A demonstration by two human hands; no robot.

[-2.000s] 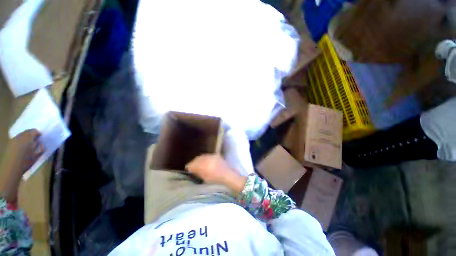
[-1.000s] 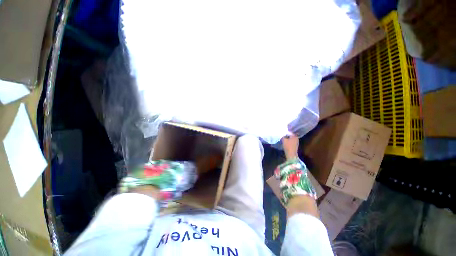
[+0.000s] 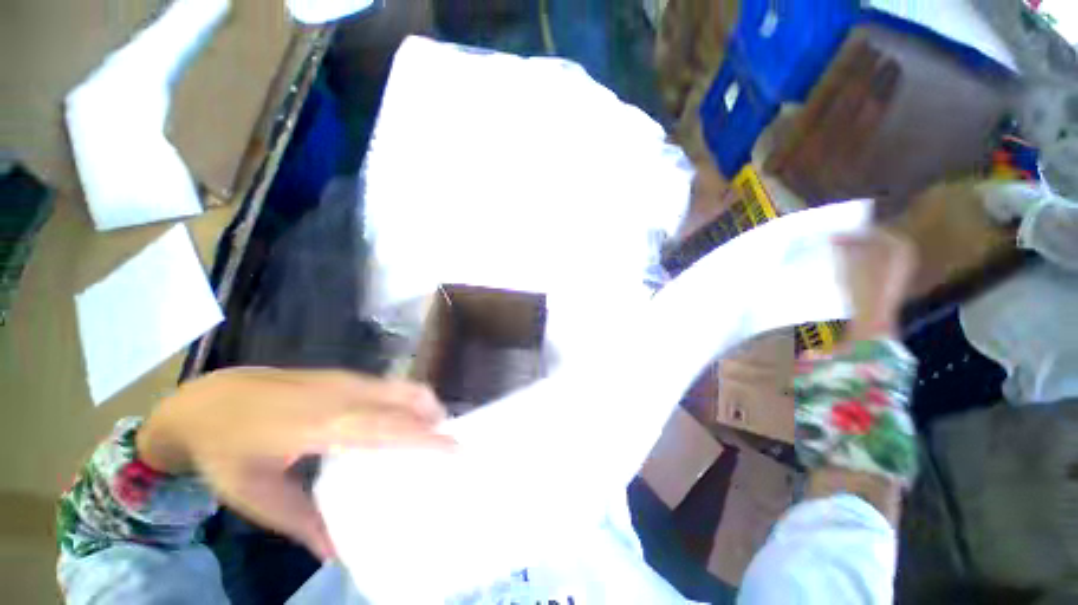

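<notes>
A long white foam sheet (image 3: pixel 556 437) stretches between my hands and curves up to the right. My left hand (image 3: pixel 296 437) is at its lower left end, thumb below and fingers over the edge. My right hand (image 3: pixel 875 278) grips its upper right end, slightly blurred. An open brown carton (image 3: pixel 497 331) stands behind the sheet, which hides its front part. The large bag of foam sheets (image 3: pixel 508 166) lies beyond the carton.
At left, a small foam pad (image 3: pixel 148 313) and a bent foam strip (image 3: pixel 118 130) lie on a cardboard-covered table (image 3: pixel 59 414). Waiting cartons (image 3: pixel 757 390), a yellow crate (image 3: pixel 721 225) and a blue bin (image 3: pixel 780 59) are at right. Another person's gloved hand (image 3: pixel 1040 219) shows at far right.
My left hand has come out of the carton and my right hand has left the bag's edge. A long foam sheet is now held between them, across the carton's front.
</notes>
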